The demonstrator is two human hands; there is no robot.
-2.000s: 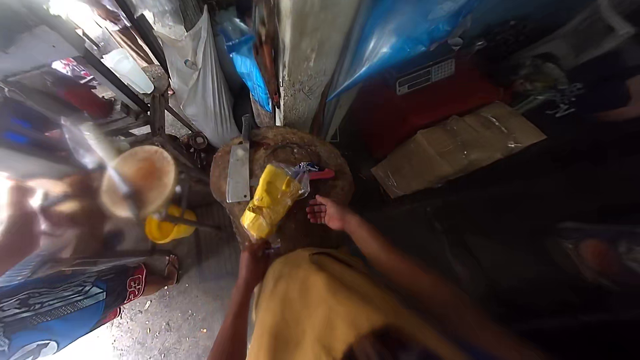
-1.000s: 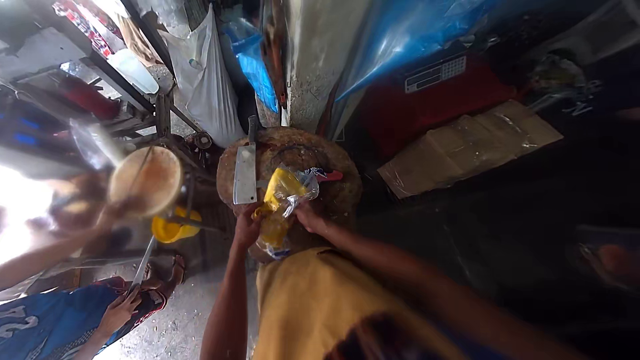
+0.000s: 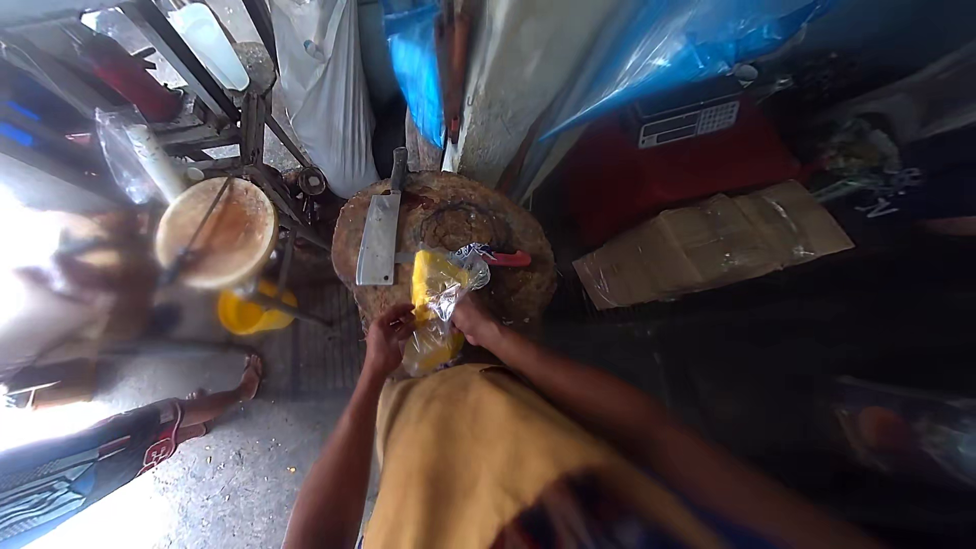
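Observation:
A clear plastic package with yellow contents [image 3: 431, 286] lies over the near part of a round wooden chopping block [image 3: 496, 206]. My left hand [image 3: 390, 335] is at its left side, fingers curled near the plastic; whether they grip it is unclear. Bunched plastic is pinched in my right hand [image 3: 474, 320] on the package's right side. A cleaver [image 3: 379, 238] rests on the block to the left, its dark handle pointing away from me. Beyond my right hand, a red-handled knife [image 3: 509, 259] lies partly hidden beneath the package.
At left are a round pan on a stand [image 3: 217, 232], a yellow bucket [image 3: 255, 309] and another person's leg [image 3: 221, 400]. A white sack [image 3: 328, 99] and a post [image 3: 507, 84] stand behind the block. Flattened cardboard [image 3: 717, 244] and a scale [image 3: 688, 123] are at right.
My right hand, apart from the package two seconds ago, has moved onto it and taken hold of the plastic. The other person's hands, seen at lower left one second ago, are no longer visible there.

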